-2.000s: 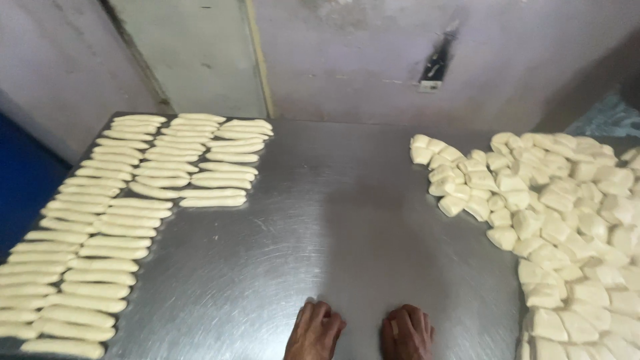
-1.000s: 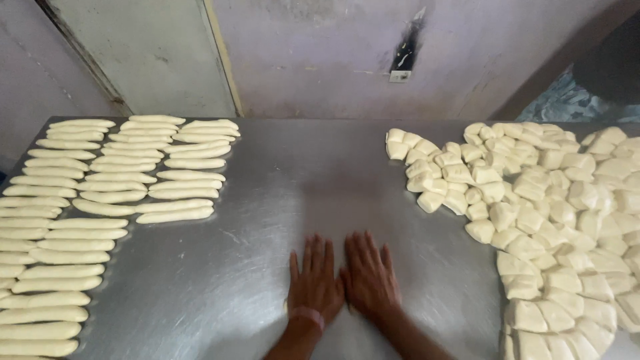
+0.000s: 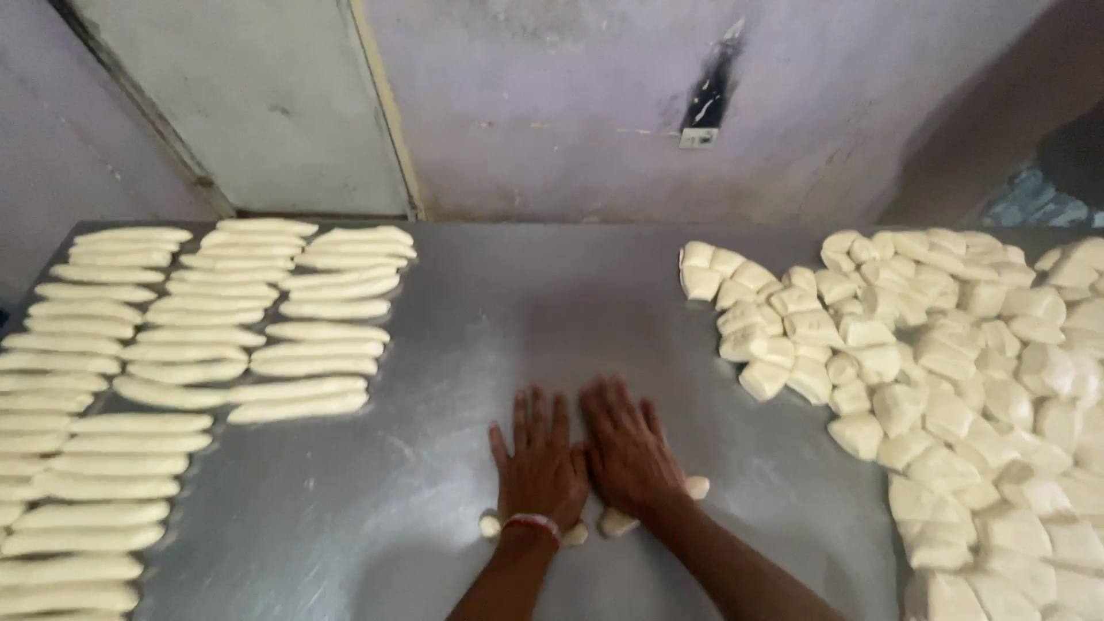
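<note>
My left hand (image 3: 539, 470), with a red and white band at the wrist, lies palm down and flat over a piece of dough (image 3: 490, 525) whose ends show on both sides of the wrist. Beside it, my right hand (image 3: 628, 453) presses flat on a second piece of dough (image 3: 617, 521); its other end pokes out right of the wrist. The thumbs nearly meet. Most of both pieces is hidden under the palms. Left of the hands, rolled dough sticks (image 3: 306, 385) lie in columns. To the right is a large pile of cut dough pieces (image 3: 897, 410).
A metal worktable (image 3: 448, 517) carries all the dough. Behind its far edge stands a stained purple wall (image 3: 552, 129) with a socket plate (image 3: 698, 138) and a grey door-like panel (image 3: 267, 103). Patterned fabric (image 3: 1035, 198) shows at the far right, beyond the table.
From curled fingers near the table's front two seconds ago, both hands have moved forward, come together and flattened. Dough ends now show beside the wrists.
</note>
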